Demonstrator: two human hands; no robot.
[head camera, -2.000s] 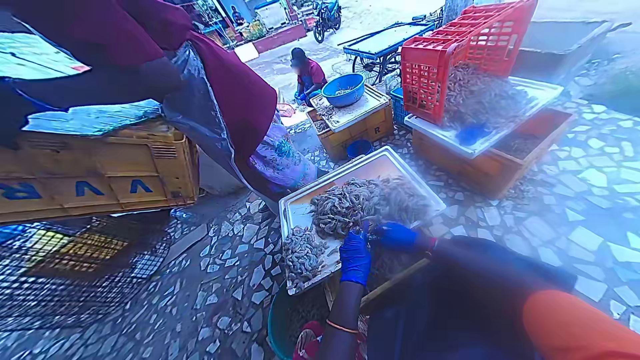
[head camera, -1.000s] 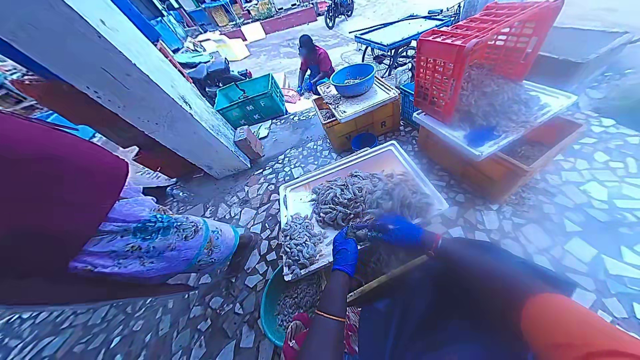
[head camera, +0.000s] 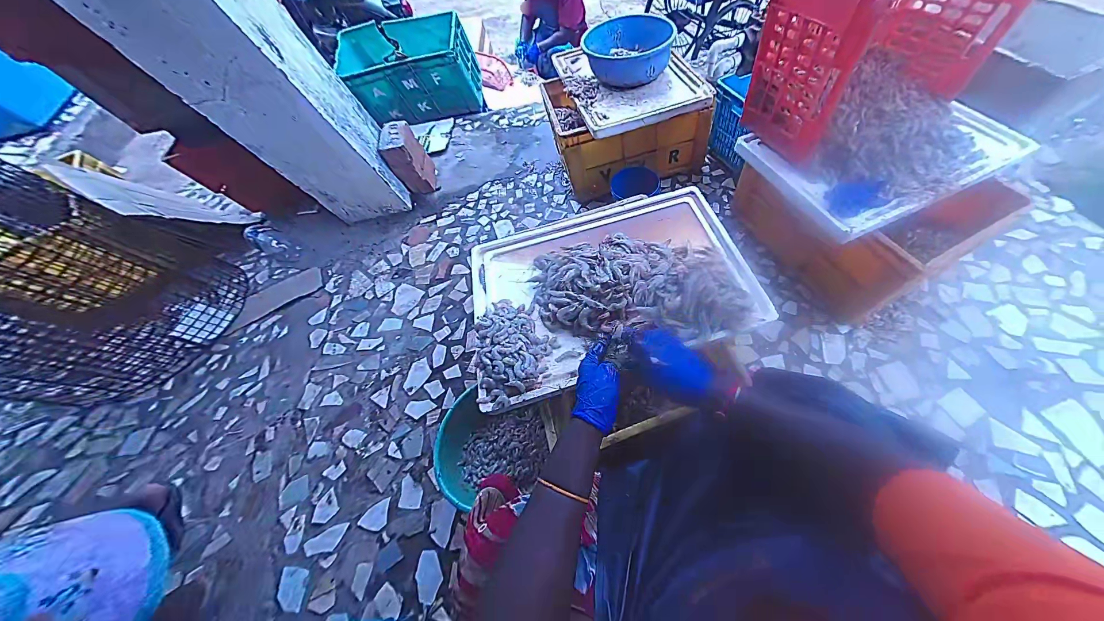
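Observation:
My left hand, in a blue glove, is at the near edge of a white tray, its fingers closed around what looks like a shrimp. Close beside it on the right, my right hand, also blue-gloved, touches the same spot; its fingers are blurred. A large heap of unpeeled-looking shrimp covers the tray's middle and right. On the tray's left lies a smaller pile of paler shrimp. Below that corner, a green basin holds more shrimp. The tray rests on a crate, partly hidden by my hands.
At the right, a red crate of shrimp leans on a white tray above an orange crate. A yellow crate bears a blue basin. Behind are a green crate and a seated person. Mesh baskets and a pillar stand left.
The person in maroon at the left has moved mostly out of view; only a patterned garment shows at the lower left. My hands stay together at the tray's near edge. The view has tilted down.

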